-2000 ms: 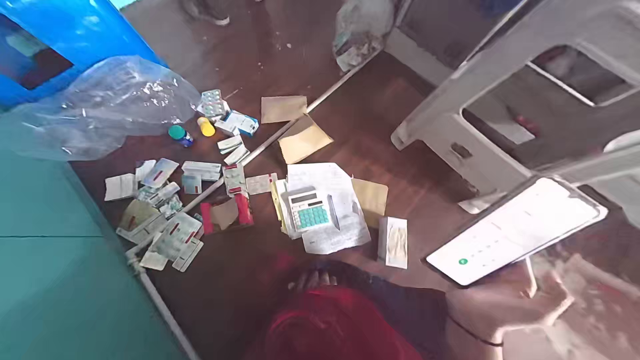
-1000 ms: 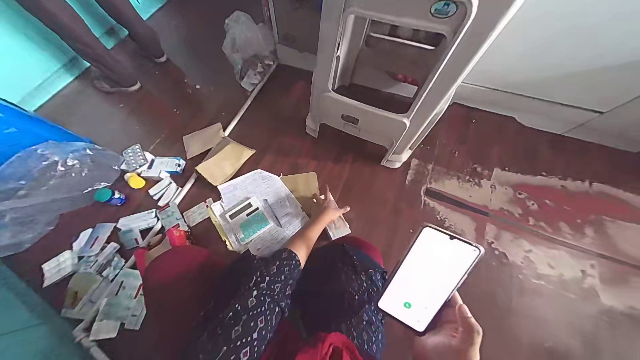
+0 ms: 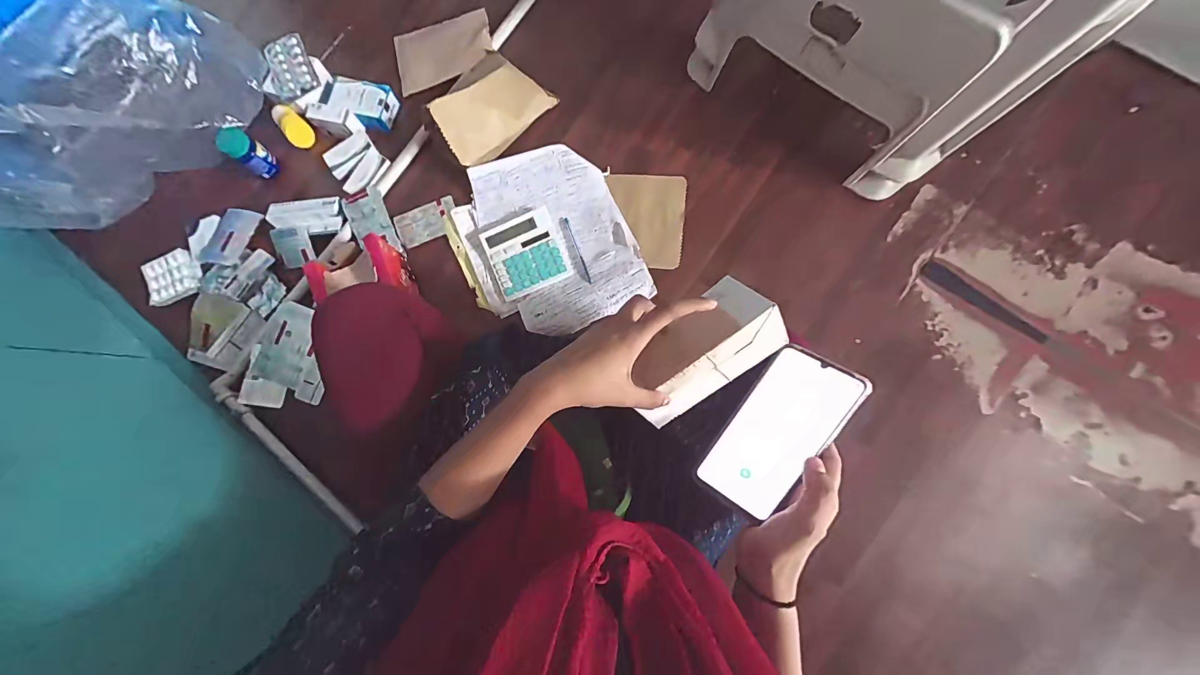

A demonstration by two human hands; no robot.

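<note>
My left hand [image 3: 614, 361] grips a white and brown cardboard box [image 3: 727, 352] above my lap, thumb on the near end and fingers over its far edge. In my right hand [image 3: 808, 511] is a smartphone [image 3: 786, 431] with a bright, mostly white screen, tilted beside the box. Beyond the left hand, handwritten papers [image 3: 600, 244] lie on the floor with a calculator [image 3: 525, 258] and a pen [image 3: 577, 249] on them. Brown paper envelopes [image 3: 494, 108] rest behind and beside the papers.
Blister packs [image 3: 172, 277], medicine boxes [image 3: 305, 216], a blue bottle with a green cap [image 3: 248, 153] and a yellow bottle [image 3: 293, 127] are scattered at left. A clear plastic bag [image 3: 103, 112], a white pipe [image 3: 291, 459], a teal surface [image 3: 103, 450] and a plastic stool [image 3: 872, 66] surround the area.
The left hand, reaching to the floor beside the papers one second ago, now holds the box over my lap. The phone stays in the right hand. The view has shifted closer to the floor items.
</note>
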